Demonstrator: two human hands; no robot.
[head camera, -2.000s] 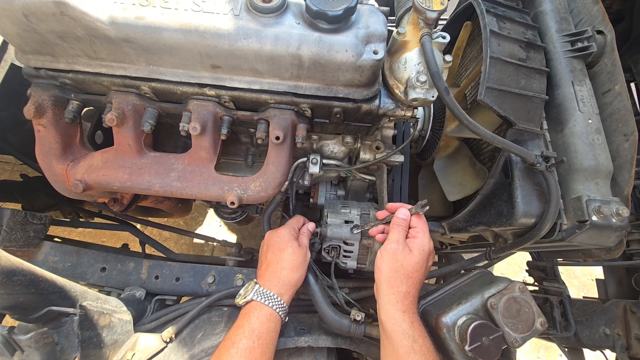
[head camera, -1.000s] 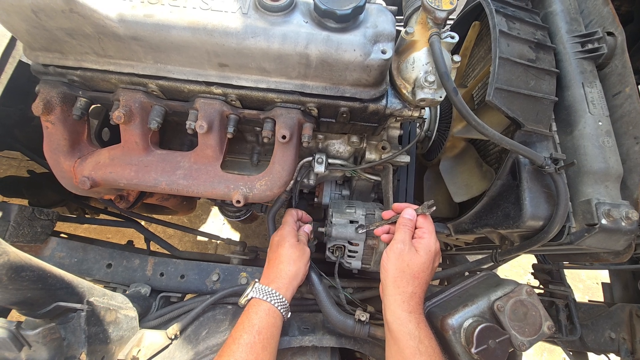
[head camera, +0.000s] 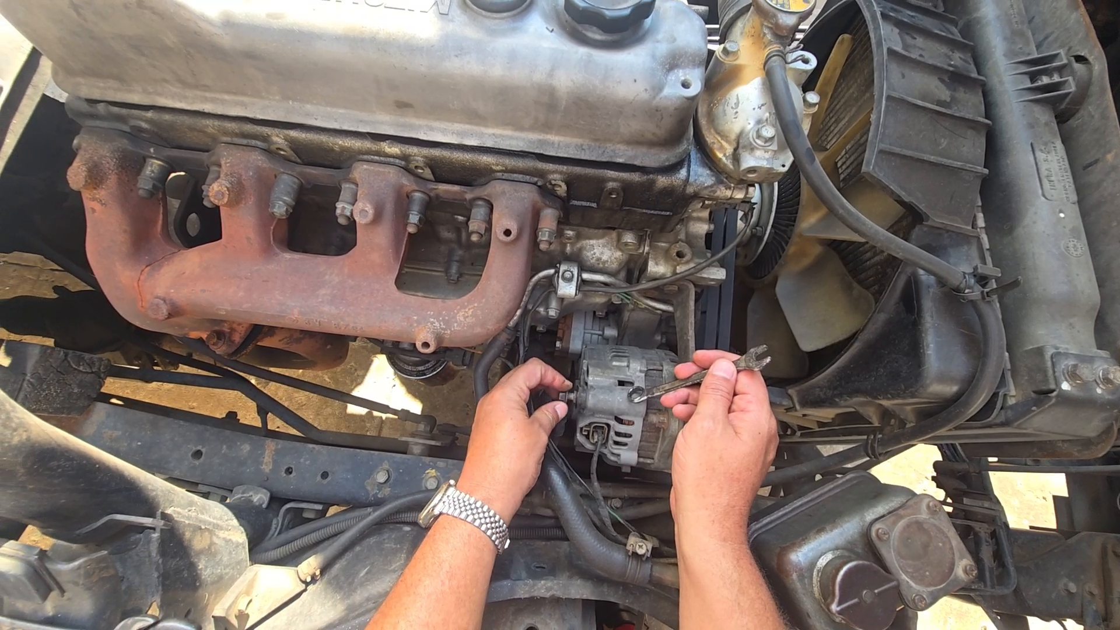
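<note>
My right hand (head camera: 724, 429) holds a small combination wrench (head camera: 700, 378) between thumb and fingers. Its open end points up and right; its ring end lies over the casing of the alternator (head camera: 623, 398). On the alternator's left side, the thumb and index finger of my left hand (head camera: 516, 429) are at a small terminal stud (head camera: 567, 396); whether they pinch a nut there cannot be told. A wiring plug (head camera: 597, 433) sits in the lower part of the alternator, its wires running down. A metal-band watch is on my left wrist.
Above left are the rusty exhaust manifold (head camera: 324, 284) and the metal valve cover (head camera: 394, 70). To the right stand the fan (head camera: 822, 293), its black shroud (head camera: 927, 105) and the radiator (head camera: 1032, 219). Hoses (head camera: 582, 525) pass below the alternator. A capped reservoir (head camera: 814, 534) sits at lower right.
My left thumb and fingers have shifted slightly at the alternator's left side. My right hand still holds the wrench, whose ring end stays near the casing.
</note>
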